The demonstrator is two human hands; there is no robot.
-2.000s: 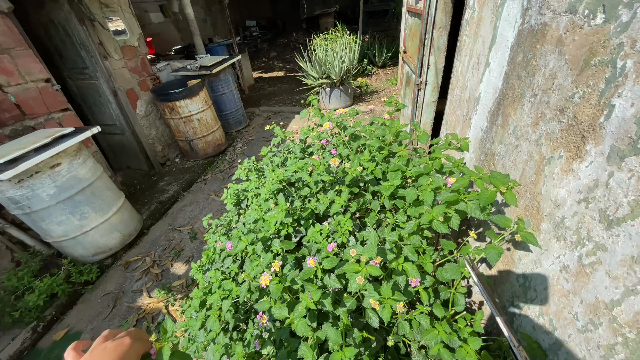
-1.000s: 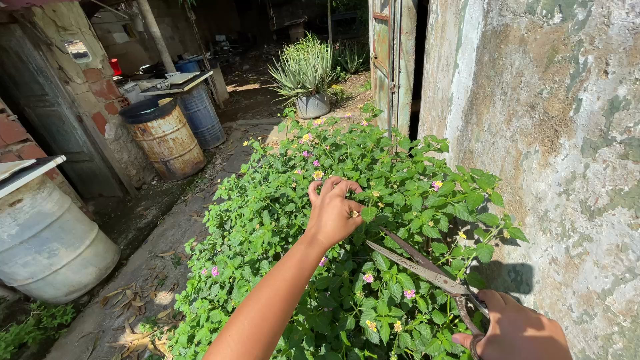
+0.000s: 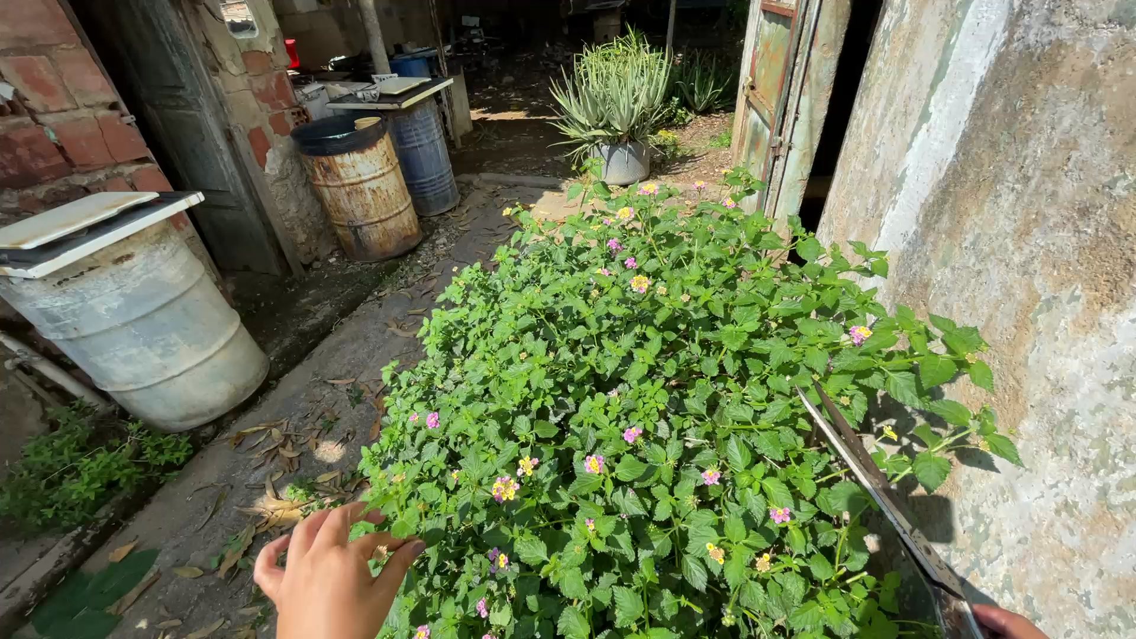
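Observation:
A leafy lantana bush (image 3: pixel 621 382) with pink and yellow flower heads fills the middle of the head view. At its lower left edge is my left hand (image 3: pixel 333 568), back upward, fingers curved among the outer leaves; whether a sprig is pinched between thumb and fingers cannot be told. My right hand (image 3: pixel 1007 621) shows only in part at the bottom right corner, closed round the handles of metal garden shears (image 3: pixel 896 510). The blades point up and left over the bush's right side, their tips slightly apart. The handles are mostly out of frame.
A rough plastered wall (image 3: pixel 1047 266) rises close on the right. Along the left stand a pale lidded drum (image 3: pixel 151 319), a rusty drum (image 3: pixel 364 191) and a blue drum (image 3: pixel 424 160). Dry leaves lie on the concrete path (image 3: pixel 355 355). Behind the bush are a potted aloe (image 3: pixel 621 160) and a metal door (image 3: pixel 772 98).
My left hand has moved from above the middle of the bush to its lower left edge. The shears and my right hand have shifted toward the lower right, and the blades are closer together.

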